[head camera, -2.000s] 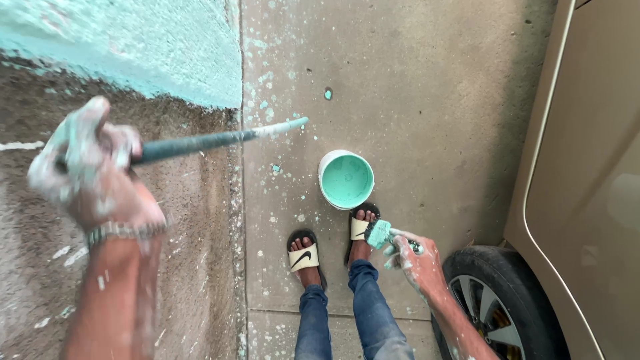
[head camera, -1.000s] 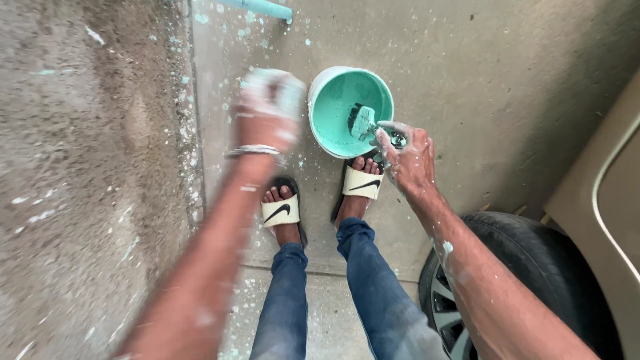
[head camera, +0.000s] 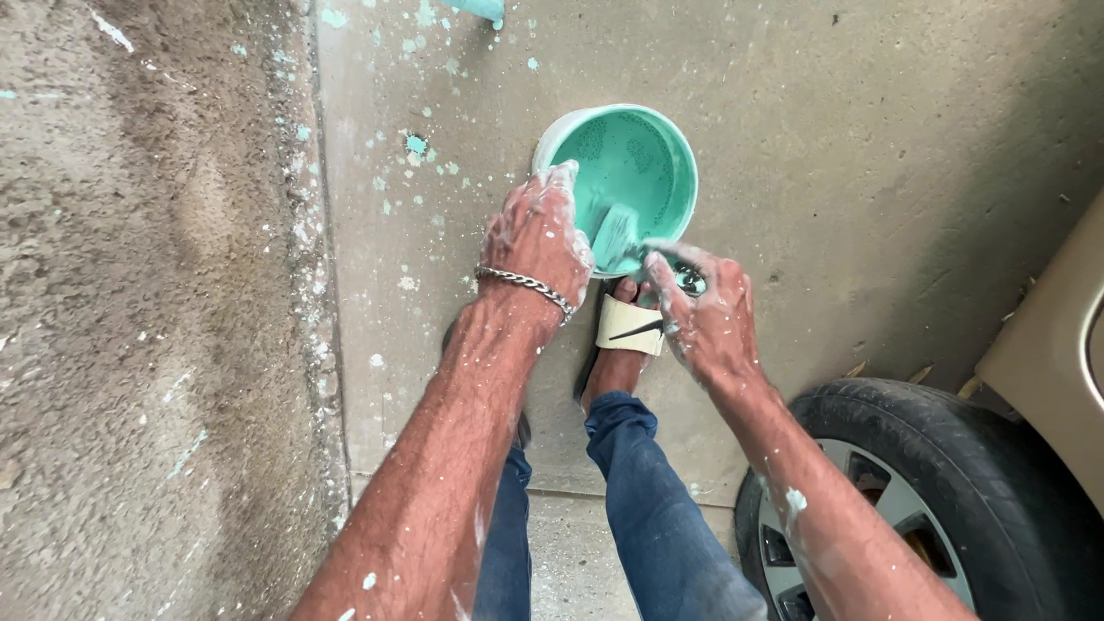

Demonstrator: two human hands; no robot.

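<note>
A white plastic bucket (head camera: 687,191) of turquoise paint stands on the concrete by my feet. My left hand (head camera: 539,233), smeared with paint and with a chain bracelet at the wrist, is closed on the bucket's left rim. In my right hand (head camera: 709,306) is the handle of a paintbrush (head camera: 617,235); its paint-coated bristles are inside the bucket, over the near side of the paint. The fingertips of the left hand are partly hidden by the bucket and the hand itself.
A rough, paint-spattered wall (head camera: 172,302) runs along the left. At the lower right are a car tyre (head camera: 940,448) and a tan body panel (head camera: 1044,354). A turquoise pole end (head camera: 479,7) shows at the top. My sandalled foot (head camera: 630,328) is just below the bucket.
My left hand held a long pole two seconds ago and now grips the bucket's rim. The brush in my right hand has moved from outside the bucket into it.
</note>
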